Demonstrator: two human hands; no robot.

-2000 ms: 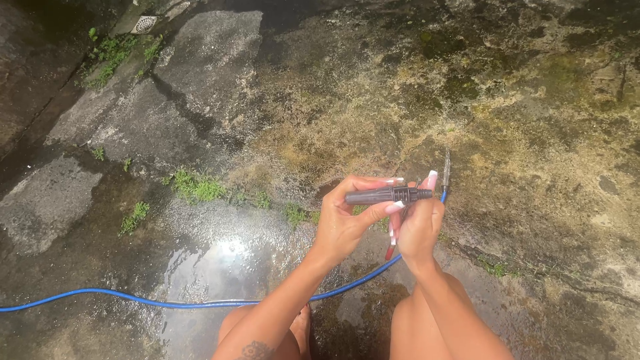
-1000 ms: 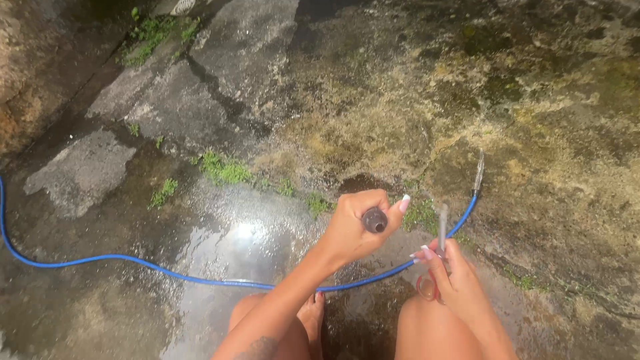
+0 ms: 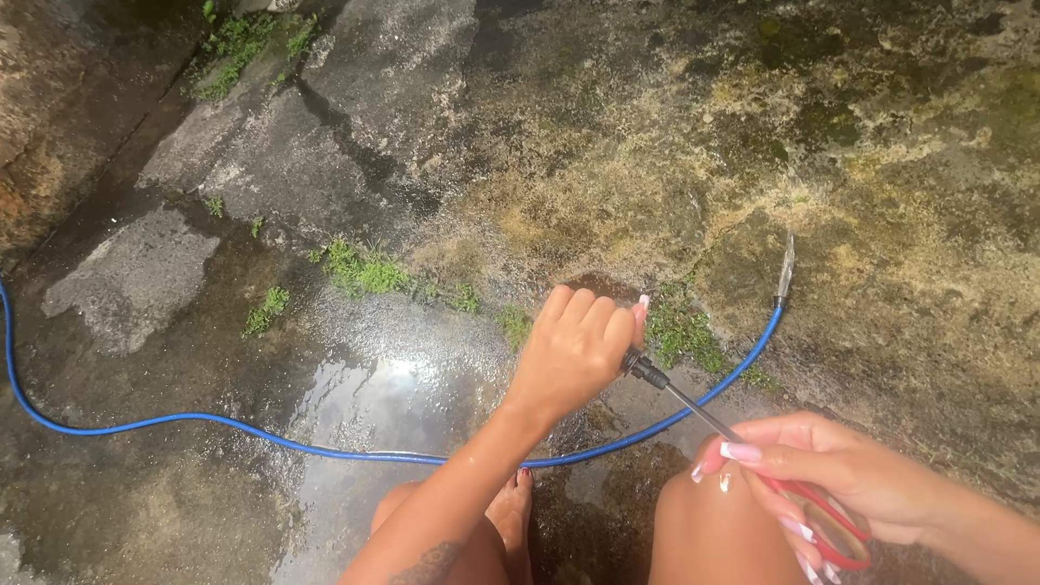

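My left hand (image 3: 573, 349) is closed in a fist around a black plastic hose nozzle (image 3: 646, 368), whose ribbed end shows beyond the thumb. My right hand (image 3: 812, 479) grips a pair of scissors with red handles (image 3: 845, 552). The scissors' metal blades (image 3: 703, 410) point up and left, their tips at or inside the nozzle's end; which cannot be told. A blue hose (image 3: 569, 457) lies on the ground behind the hands, and water (image 3: 786, 264) runs from its dark end fitting (image 3: 780, 301) at the right.
Wet, mossy concrete (image 3: 601, 179) with cracks surrounds me. Small green weeds (image 3: 370, 272) grow along a crack, with more (image 3: 231, 53) at the upper left. A shiny puddle (image 3: 382, 398) lies left of my bare foot (image 3: 512, 512). My knees are at the bottom.
Two seconds ago both hands were close together at the nozzle, above the hose. The right hand is now lower and farther right, with the scissors' blades brought up to the nozzle's end.
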